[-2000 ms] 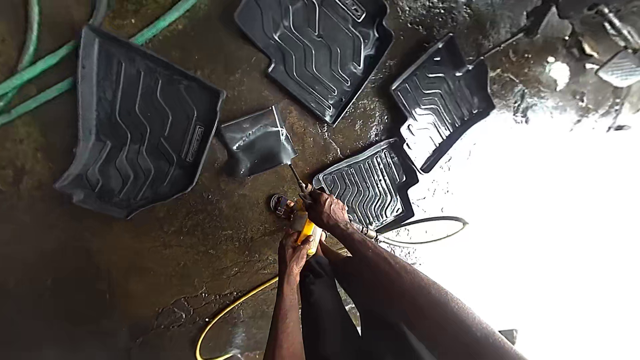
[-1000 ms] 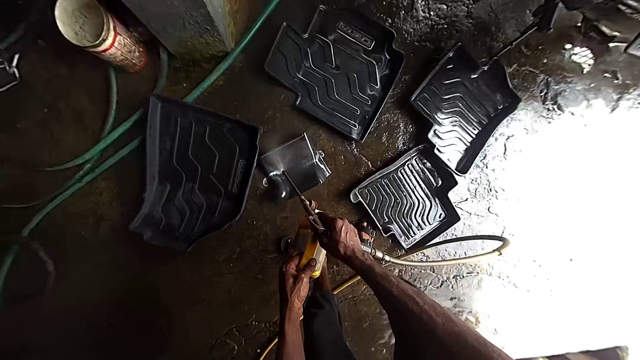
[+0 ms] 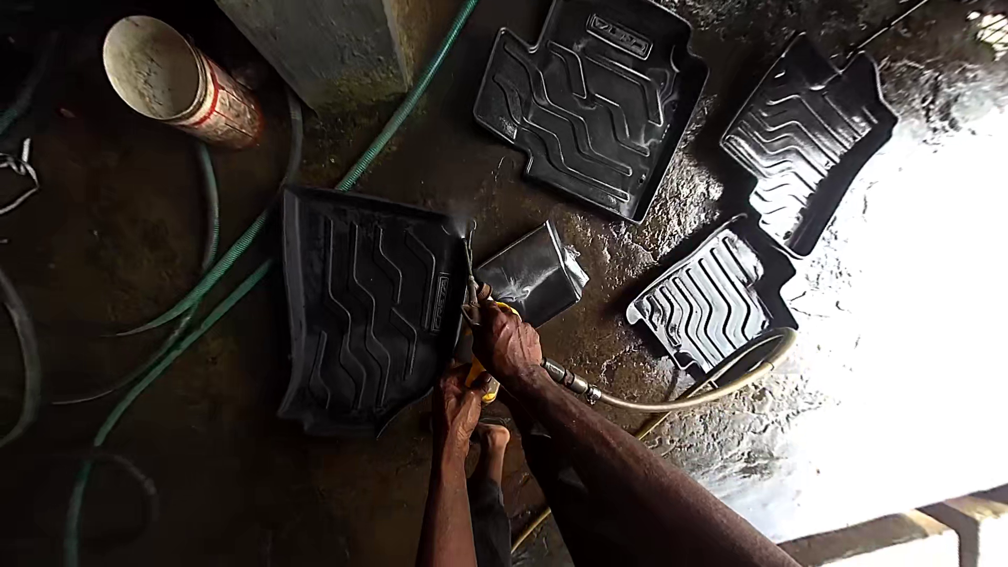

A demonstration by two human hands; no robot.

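Observation:
Both my hands are on a yellow spray gun (image 3: 482, 370). My right hand (image 3: 506, 340) is shut around its upper part, beside a hose coupling. Below it my left hand (image 3: 458, 403) grips the gun's lower part. The gun's thin metal lance (image 3: 472, 272) points up, and fine spray leaves its tip at the upper right corner of a large black rubber car floor mat (image 3: 370, 307). Just right of the lance lies a small black mat piece (image 3: 535, 276), wet and shiny. Further right are a large black mat (image 3: 591, 110) and two smaller wet mats (image 3: 807, 142) (image 3: 701, 303).
A dirty white bucket (image 3: 228, 110) stands at the upper left beside a concrete block (image 3: 331, 47). Green hoses (image 3: 228, 256) cross the wet floor on the left. A pale hose (image 3: 677, 403) loops from the gun's coupling on the right. My foot (image 3: 494, 437) is below my hands.
The lance tip has moved from the small black piece to the corner of the large left mat. The view has shifted left, and the bucket has come into it.

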